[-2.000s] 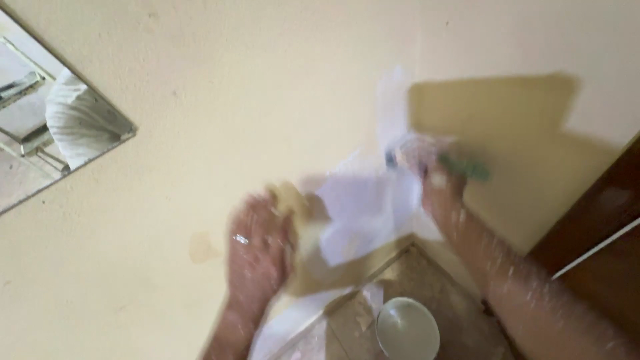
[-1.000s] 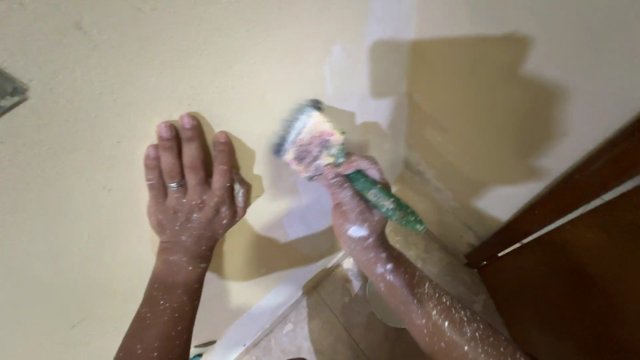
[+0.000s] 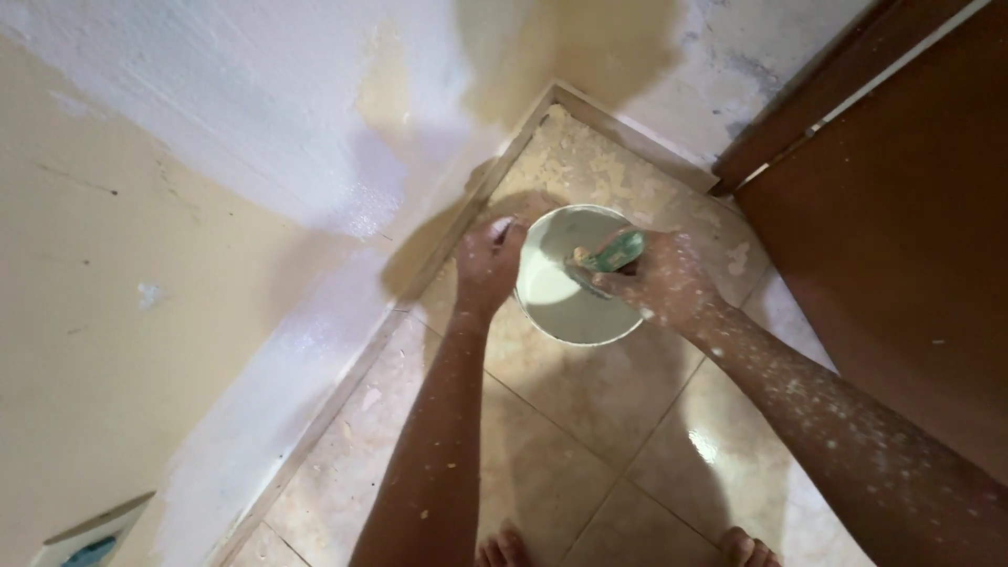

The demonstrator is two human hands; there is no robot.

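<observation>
A round bucket (image 3: 543, 315) with whitish paint stands on the tiled floor near the wall corner. My right hand (image 3: 665, 276), spattered with white, grips a paintbrush by its green handle (image 3: 620, 250) over the bucket; the bristles are down inside it and mostly hidden. At the bucket's left rim is my left hand (image 3: 490, 256), its fingers curled against the edge. The wall (image 3: 315, 142) at the left bears wet white paint over a beige coat.
A baseboard (image 3: 354, 358) runs along the wall into the corner. Paint flakes (image 3: 598, 169) lie on the floor there. A brown door (image 3: 882, 236) stands at the right. Bare toes (image 3: 504, 547) show at the bottom. An outlet plate (image 3: 98, 539) sits low on the left wall.
The view has tilted down to the floor. My left hand has left the wall for the bucket's rim, and my right hand has brought the brush from the wall down into the bucket.
</observation>
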